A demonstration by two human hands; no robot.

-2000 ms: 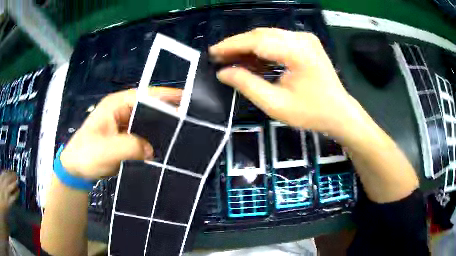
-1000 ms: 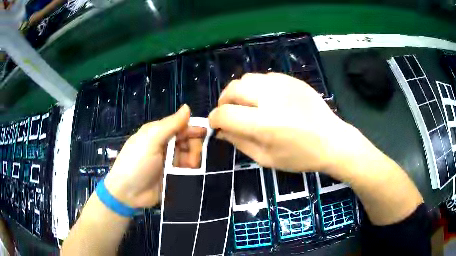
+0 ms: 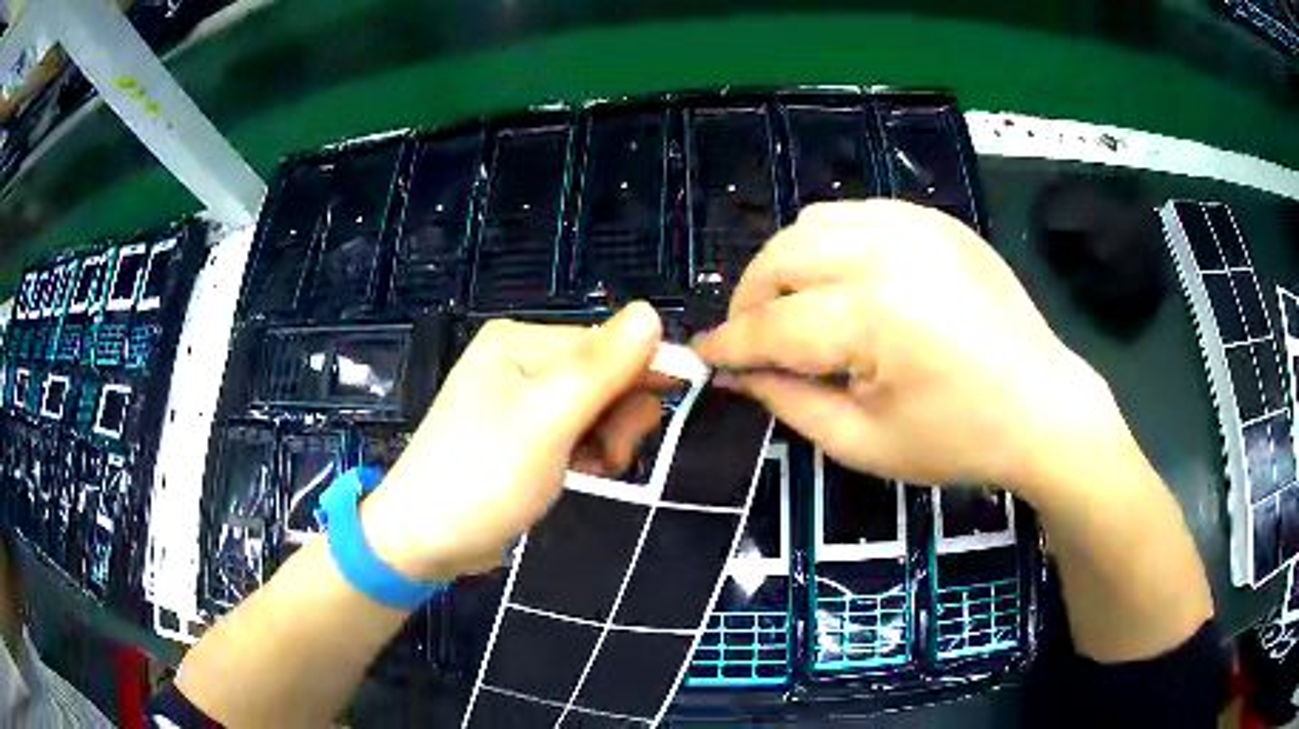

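Observation:
A white-bordered sticker sheet (image 3: pixel 570 577) with two columns of black rectangles hangs down in the centre. Its top left cell is empty, and fingers show through it. My left hand (image 3: pixel 520 434), with a blue wristband (image 3: pixel 368 541), grips the sheet's top edge between thumb and fingers. My right hand (image 3: pixel 883 335) pinches the top corner of the black rectangle beside the empty cell. Whether that corner is lifted cannot be told. Below lies a glossy black tray (image 3: pixel 413 143) with dark housings; three at the right (image 3: pixel 859 570) show white window borders and cyan keypad grids.
More sticker sheets (image 3: pixel 1237 356) lie at the far right, beside a dark soft lump (image 3: pixel 1097 249). Another tray of housings (image 3: pixel 93 385) is at the left, past a white rail (image 3: pixel 192 442). A green belt (image 3: pixel 570 50) runs behind. A grey bar crosses the upper left.
The right thumb and fingers, apart above the sheet two seconds ago, are now closed at its top corner. The left hand has moved from the sheet's side to its top edge.

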